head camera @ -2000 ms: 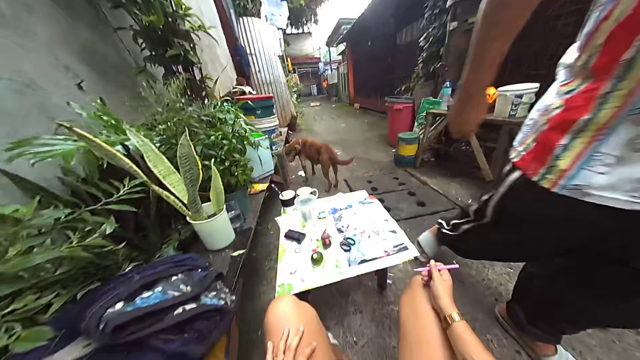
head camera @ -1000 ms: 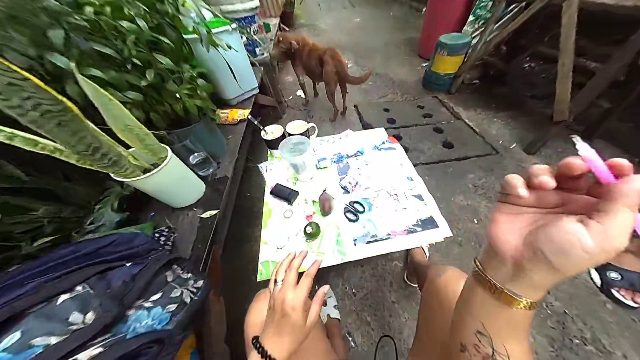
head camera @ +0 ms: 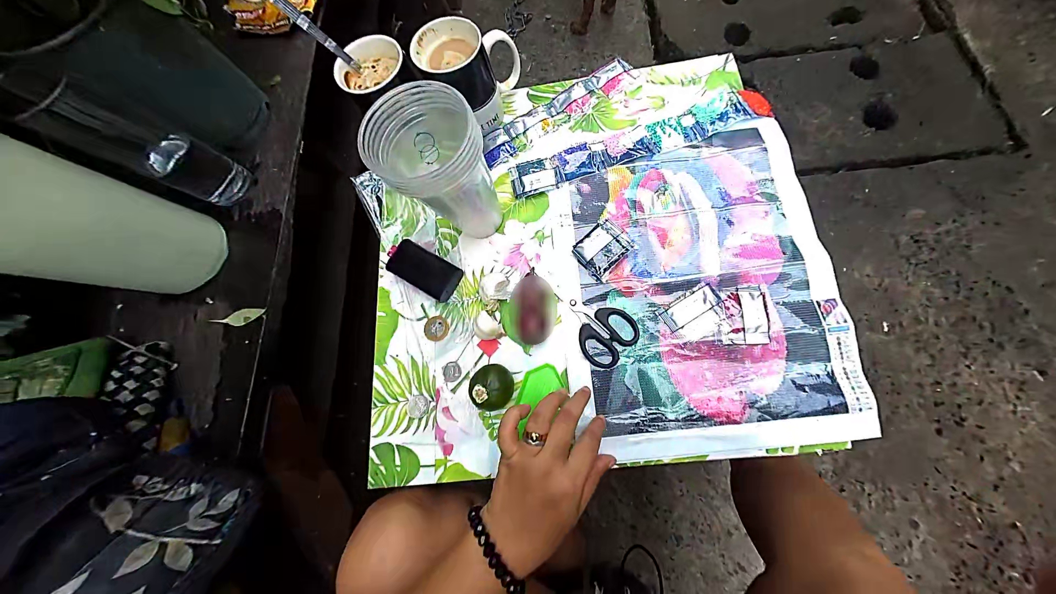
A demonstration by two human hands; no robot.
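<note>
My left hand (head camera: 549,470), with a ring and a black bead bracelet, rests its fingertips at the near edge of the table, over a green plastic tray (head camera: 540,388). Whether it grips the tray cannot be told. My right hand is out of view. A diamond painting canvas (head camera: 685,280) covers the table's right side, with small foil packets (head camera: 604,249) on it. Black-handled scissors (head camera: 609,337) lie at its left edge. Left of them are a red onion (head camera: 533,309), garlic (head camera: 493,287), a green round fruit (head camera: 492,388), coins (head camera: 436,328) and a black case (head camera: 424,270).
Stacked clear plastic cups (head camera: 433,157) stand at the back left, beside a mug (head camera: 454,62) and a cup with a spoon (head camera: 370,70). A pale green pot (head camera: 99,219) sits on the ledge at left. Dark patterned fabric (head camera: 140,520) lies below. My knees flank the table's near edge.
The view has tilted down and closer to the table. My right hand, raised with a pink pen one second ago, has left the view. My left hand has moved onto the table's near edge.
</note>
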